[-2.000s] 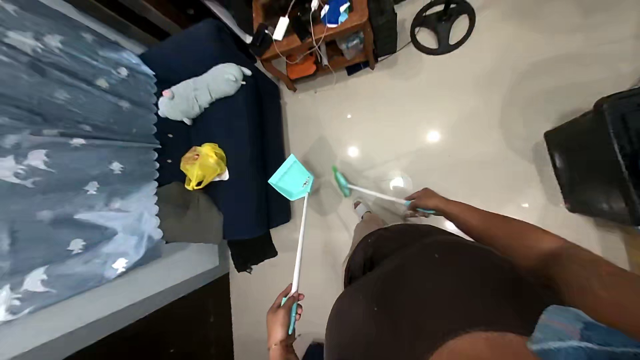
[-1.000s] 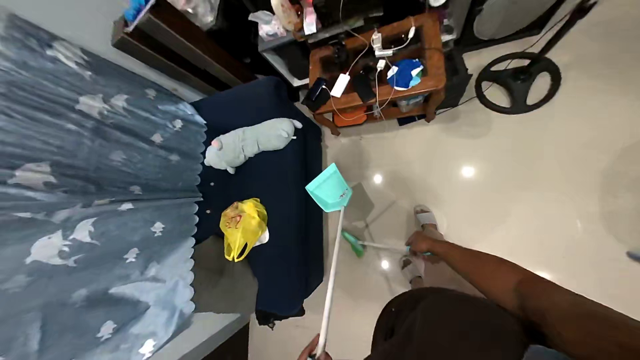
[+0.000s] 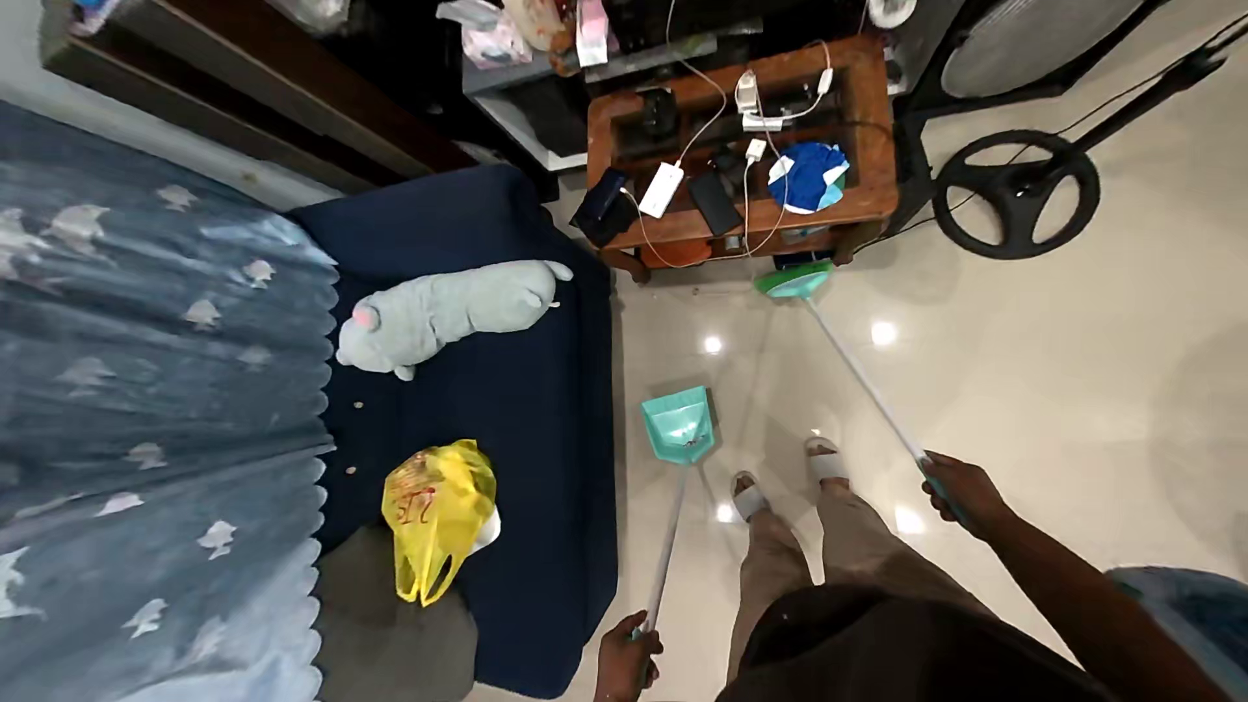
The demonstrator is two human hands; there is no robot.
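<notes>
My left hand (image 3: 627, 655) grips the handle of a long-handled teal dustpan (image 3: 680, 425), whose pan is over the tiled floor beside the sofa, with a little debris inside. In my right hand (image 3: 965, 492) is the handle of a broom (image 3: 798, 281) with a green head. The bristles are at the front edge of a wooden table (image 3: 868, 146), near its right leg. White-grey sandals are on my feet, between the two tools.
A dark blue sofa (image 3: 546, 409) on the left bears a grey plush toy (image 3: 453, 310) and a yellow plastic bag (image 3: 439, 507). Cables, a power bank and phones lie on the table. A black steering wheel (image 3: 1016, 195) stands at the right, beside a speaker (image 3: 1033, 39).
The broom has moved forward, away from my feet, to the wooden table's front edge. The dustpan has come back from beside the plush toy's level toward my feet. Both hands keep their hold.
</notes>
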